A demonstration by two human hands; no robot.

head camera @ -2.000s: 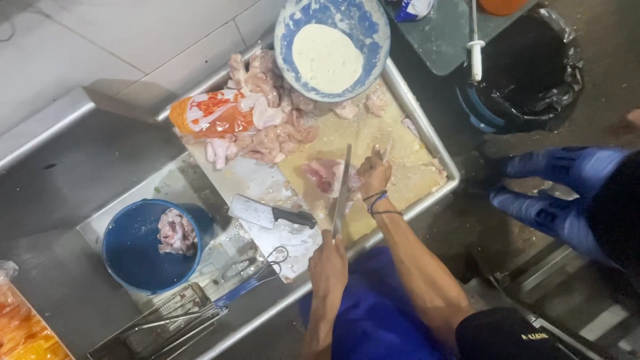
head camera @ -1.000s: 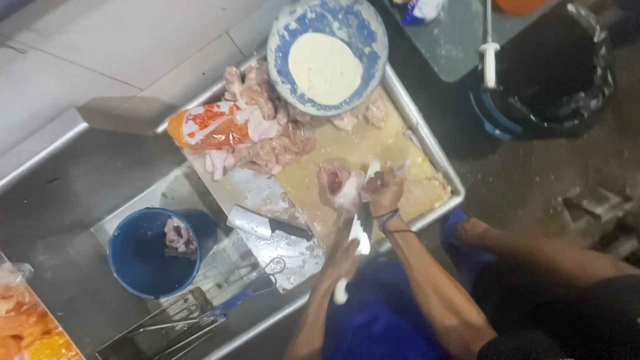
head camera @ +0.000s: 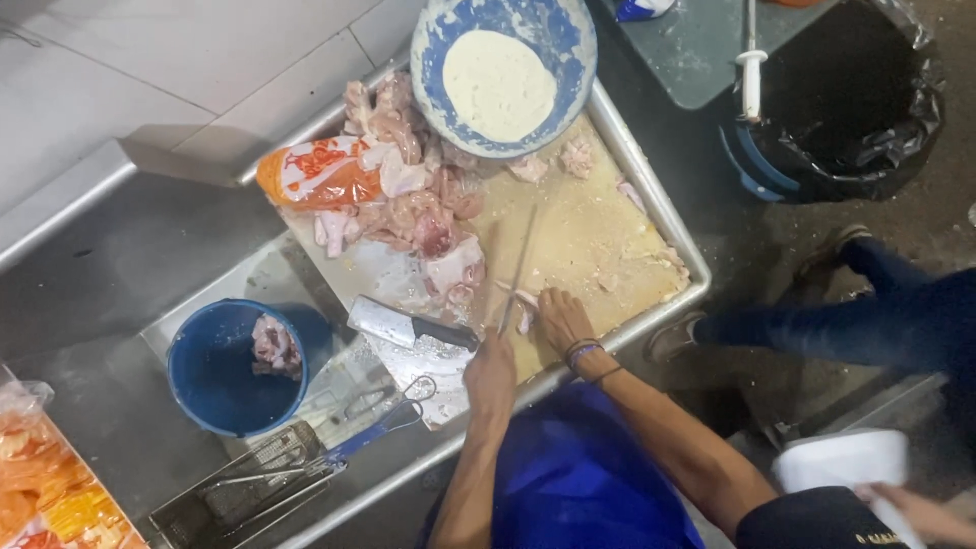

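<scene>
My left hand [head camera: 492, 367] is closed around the handle of a long knife [head camera: 518, 263], whose blurred blade points up over the yellowish cutting board [head camera: 564, 236]. To its right, my right hand [head camera: 563, 316] holds down a small piece of raw meat [head camera: 520, 294] on the board. A cleaver [head camera: 389, 324] with a dark handle lies left of my left hand. Just above the cleaver sits a piece of raw chicken [head camera: 455, 271], against a pile of raw chicken [head camera: 408, 198]. An orange and clear plastic package [head camera: 320, 174] rests on the pile.
A blue bowl of white flour-like powder [head camera: 499, 84] stands at the board's top. Left are a blue bucket [head camera: 236, 366] holding meat and a wire fryer basket [head camera: 252, 480]. Right are a black-lined bin [head camera: 846, 99], a sharpening steel [head camera: 751, 84] and another person's legs [head camera: 808, 313].
The larger meat piece that was between my hands now lies by the pile. My left hand holds the knife up over the board. A person at the right has changed position, with a white object near them.
</scene>
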